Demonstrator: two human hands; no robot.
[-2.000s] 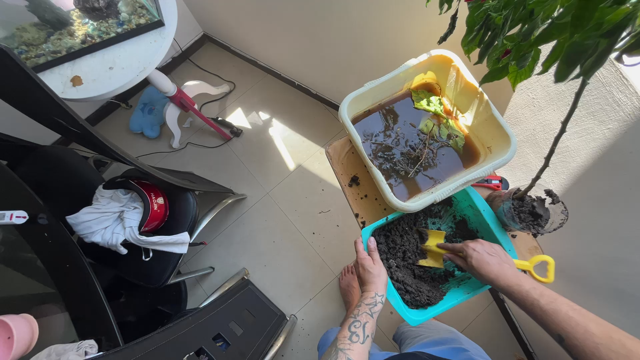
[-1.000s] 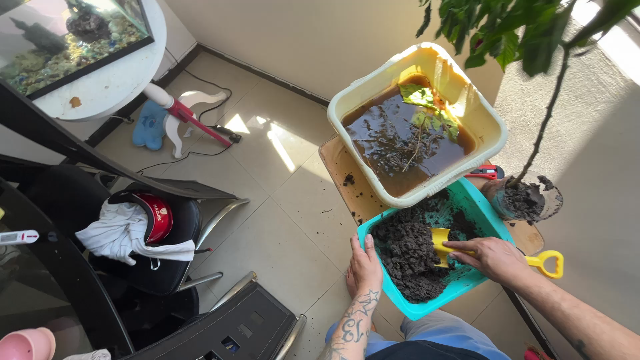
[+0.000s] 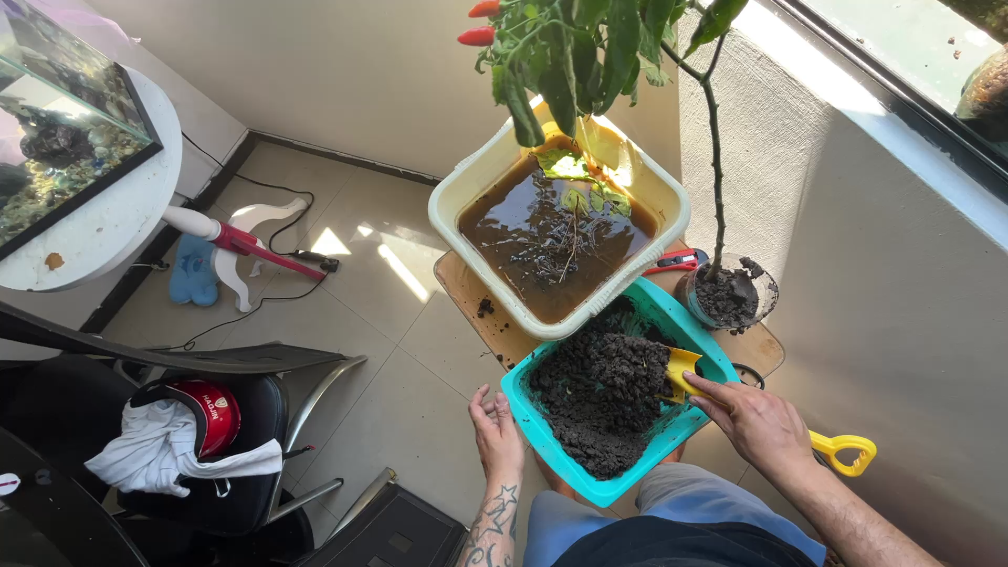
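Note:
My right hand (image 3: 748,413) grips a yellow plastic toy shovel (image 3: 683,373), its blade in the dark soil (image 3: 602,386) and its loop handle sticking out past my wrist. The soil lies in a turquoise plastic basin (image 3: 606,490). At the basin's left rim is my left hand (image 3: 496,429), fingers apart, beside or against the wall. Behind the basin stands a cream plastic tub (image 3: 447,206) of brown water (image 3: 512,228) with yellow-green leaves and roots in it. A clear plastic container (image 3: 768,298) of soil holds a chili pepper plant (image 3: 715,173) to the right.
The tub stands on a small wooden table (image 3: 465,295) with a red utility knife (image 3: 677,261) behind the basin. Left are an aquarium (image 3: 71,134) on a round white table (image 3: 118,228), a cable on the floor, and a black chair (image 3: 236,504) with a white cloth and red helmet.
The shovel has moved within the soil, where a mound now rises against its blade. My left hand's fingers have shifted at the basin's left side. The view has moved, showing more of the pepper plant.

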